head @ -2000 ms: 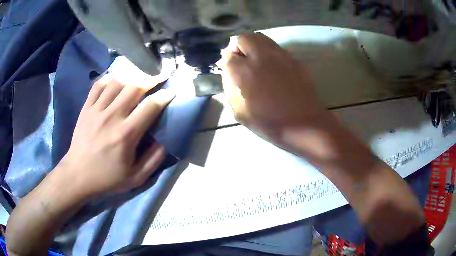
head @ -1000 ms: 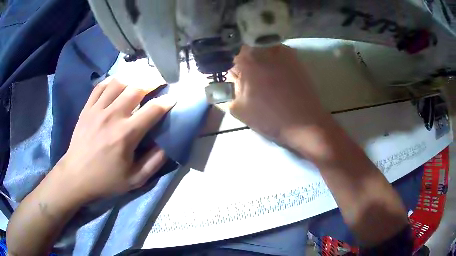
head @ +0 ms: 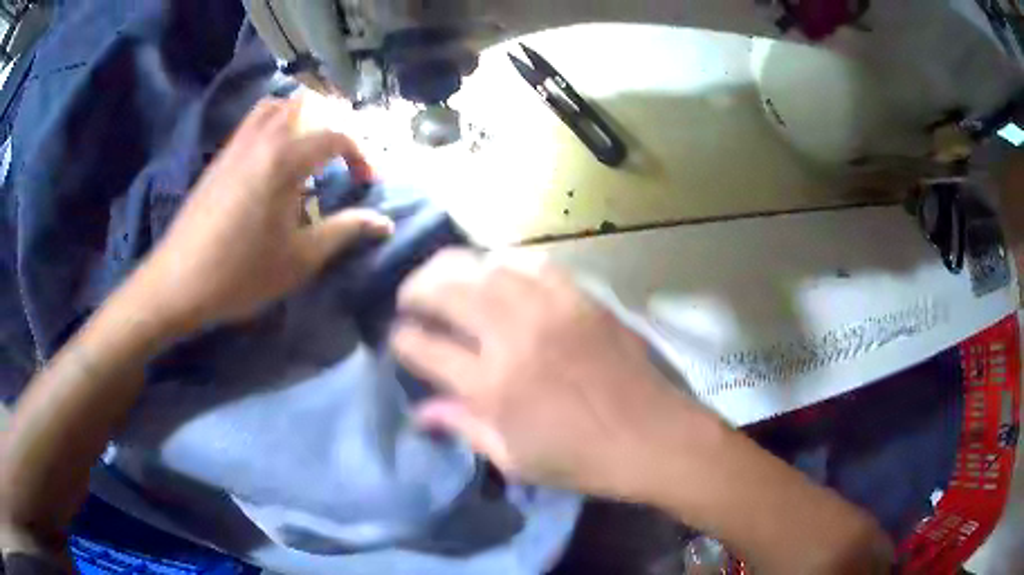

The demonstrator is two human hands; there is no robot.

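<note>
Navy fabric point(head: 101, 169) is bunched on the left, with light blue-grey fabric point(head: 303, 438) lying over the table's front edge. My right hand point(head: 517, 359), slightly blurred, grips the dark cloth in front of the needle area. My left hand point(head: 247, 213) is on the cloth left of the needle, thumb and forefinger spread apart around a bunched part; whether it pinches cloth is unclear. The silvery round guard point(head: 436, 126) sits under the machine head point(head: 432, 67). Black thread snips point(head: 567, 105) lie on the cream machine bed right of it.
The white table point(head: 786, 292) has a printed scale point(head: 820, 346) near its front edge. A red plastic basket point(head: 983, 449) with dark fabric is at the lower right. A blue plastic basket point(head: 157, 556) shows at the lower left. The machine arm crosses the top.
My right hand has moved from beside the needle down and left onto the cloth, uncovering the snips. My left hand has shifted up, and the fabric is bunched and shifted over the table's front.
</note>
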